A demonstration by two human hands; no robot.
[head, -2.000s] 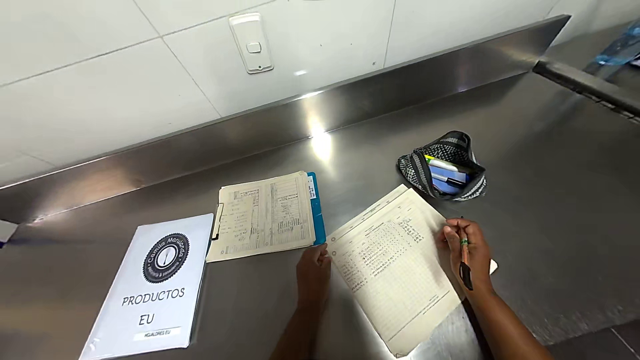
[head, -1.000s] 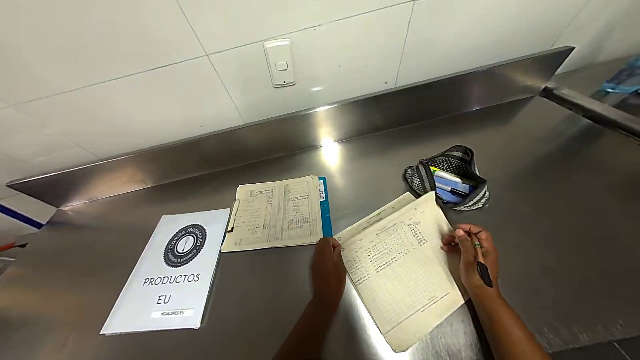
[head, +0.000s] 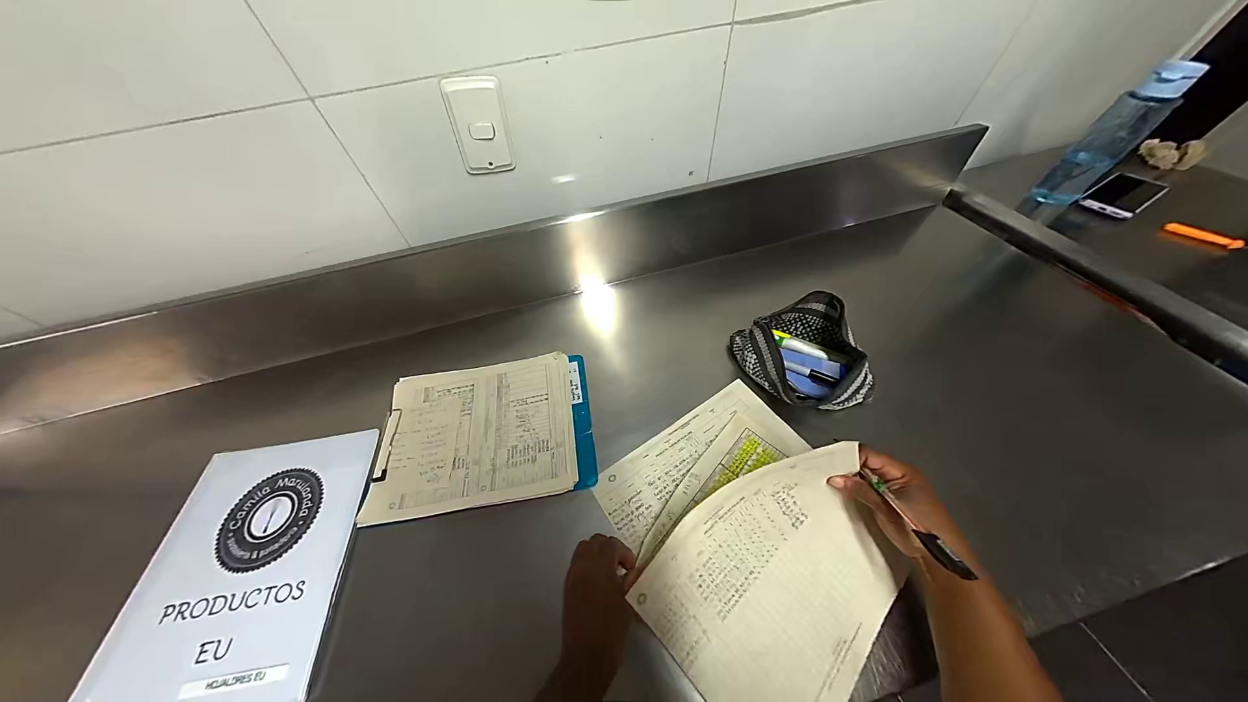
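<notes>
My right hand (head: 892,497) grips the upper right corner of a handwritten paper sheet (head: 770,585) and lifts it in a curve; a pen (head: 916,526) is also tucked in that hand. Beneath the raised sheet lie more written papers (head: 663,473), one with a yellow-highlighted table (head: 746,458). My left hand (head: 600,585) is at the stack's left edge, its fingertips by the lower left corner; whether it pinches the paper is unclear. Left of it, a blue clipboard (head: 583,429) holds a bundle of filled-in forms (head: 487,439). A white folder (head: 234,575) with a round black emblem lies farther left.
An open patterned pencil case (head: 804,351) with pens and markers sits behind the papers. The steel counter (head: 975,409) has a raised back edge against a tiled wall. Beyond a metal ridge at right are a clear bottle (head: 1111,136), a phone (head: 1123,195) and an orange marker (head: 1204,236).
My right hand has taken hold of the top sheet's corner and lifted it, uncovering the highlighted page. My left hand has moved down along the stack's left edge.
</notes>
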